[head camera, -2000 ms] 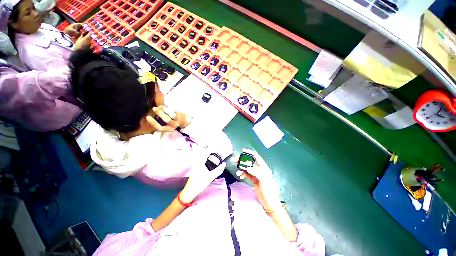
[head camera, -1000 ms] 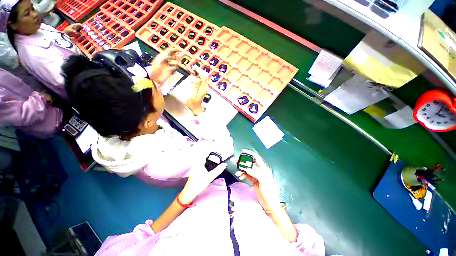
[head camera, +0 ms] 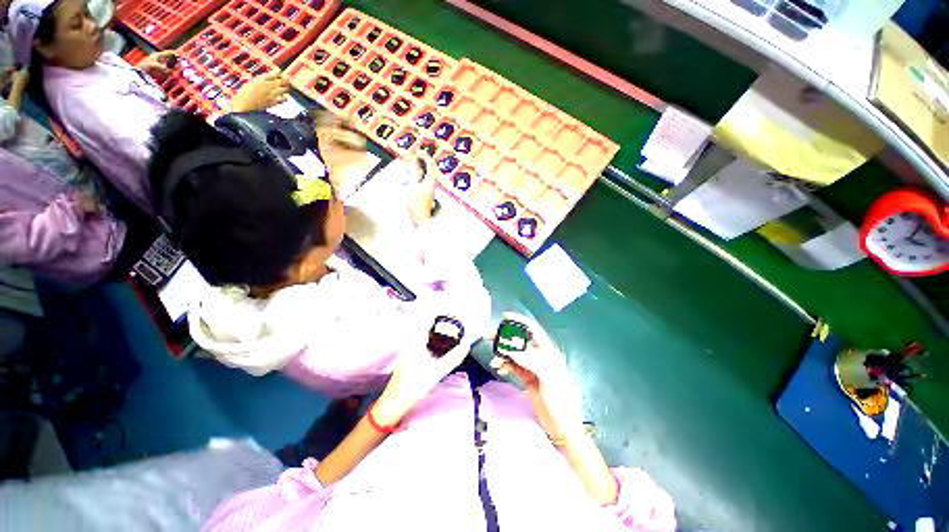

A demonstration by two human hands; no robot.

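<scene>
My left hand holds a smartwatch unit above my lap; its screen shows white at the top and dark reddish below. My right hand holds a second smartwatch unit beside it, its screen lit green with some white. The two units are a short gap apart, screens facing up toward me. Both hands are overexposed, so finger detail is partly lost. An orange-red compartment tray lies on the bench beyond, with dark watches in many pockets. A white paper slip lies beside the tray.
A neighbouring worker sits close at my left, hands over a pale mat. Other workers sit farther left. Papers hang from the shelf edge, with a red clock. A blue mat with a pen pot is at right.
My hands and the two units stay almost in place; the left unit's lower screen turned from black to dark reddish. The neighbour's head and hands moved. A grey-blue shape appeared at lower left.
</scene>
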